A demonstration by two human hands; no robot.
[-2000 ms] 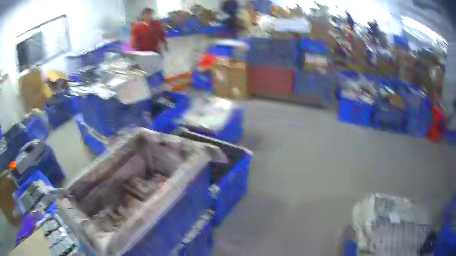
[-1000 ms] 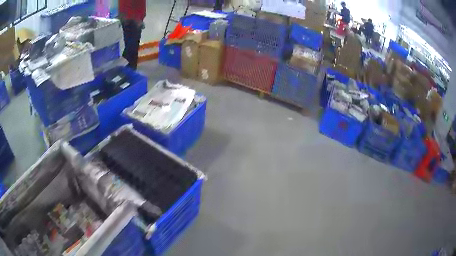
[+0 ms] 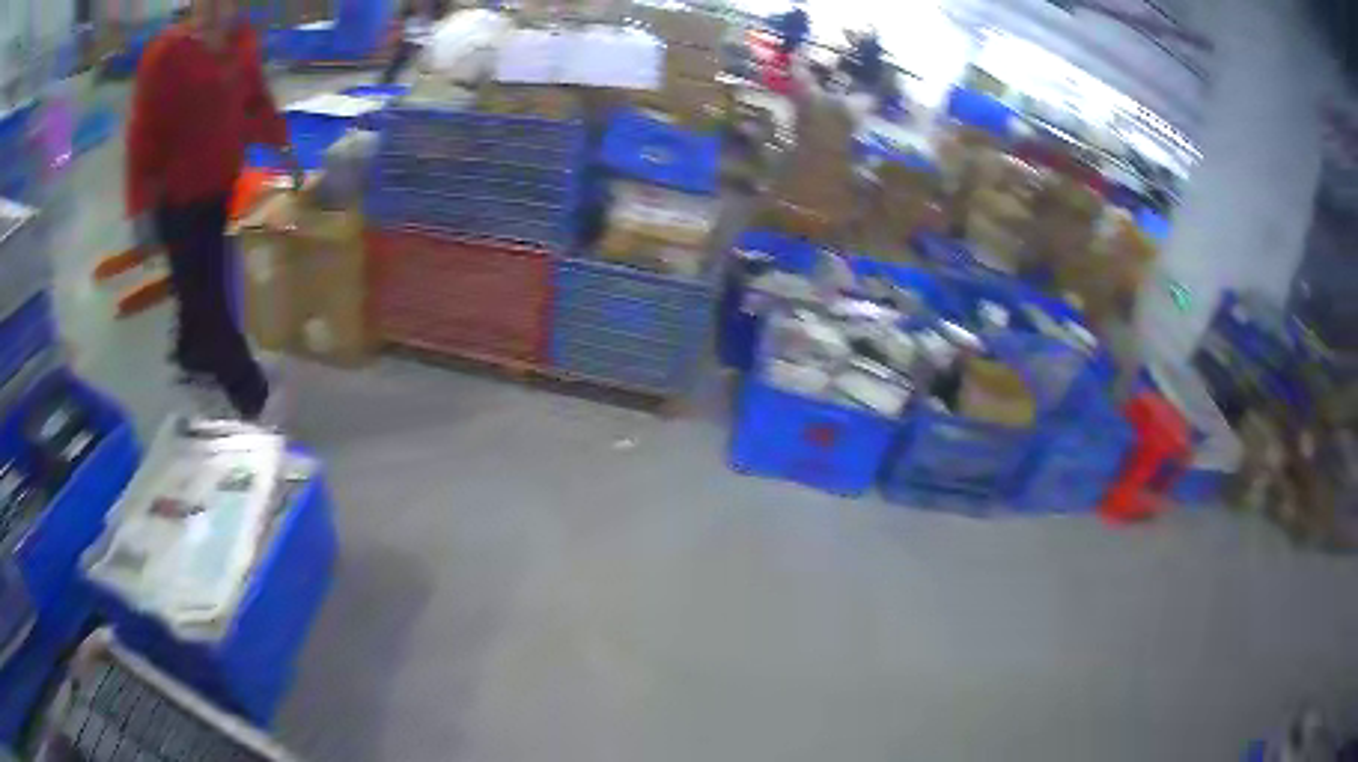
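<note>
Neither of my hands is in the picture. Nearest in front of me, at the lower left, a blue crate (image 3: 291, 596) has newspaper sheets (image 3: 194, 521) lying over its top. Below it, cut off by the bottom edge, is the rim of another crate (image 3: 179, 700) with dark, ribbed contents, blurred. At the left edge, a blue crate (image 3: 90, 573) holds dark parts that I cannot make out clearly.
A person in a red top (image 3: 201, 134) stands at the left behind the newspaper-covered crate. Brown cartons (image 3: 320, 290) and stacked blue and red slotted crates (image 3: 462, 298) stand beyond. Filled blue crates (image 3: 812, 439) and an orange-red object (image 3: 1144, 459) are at the right.
My view has swung right and moved forward. The crates have shifted left, and the large paper-lined one has left the picture. The person in red now appears nearer.
</note>
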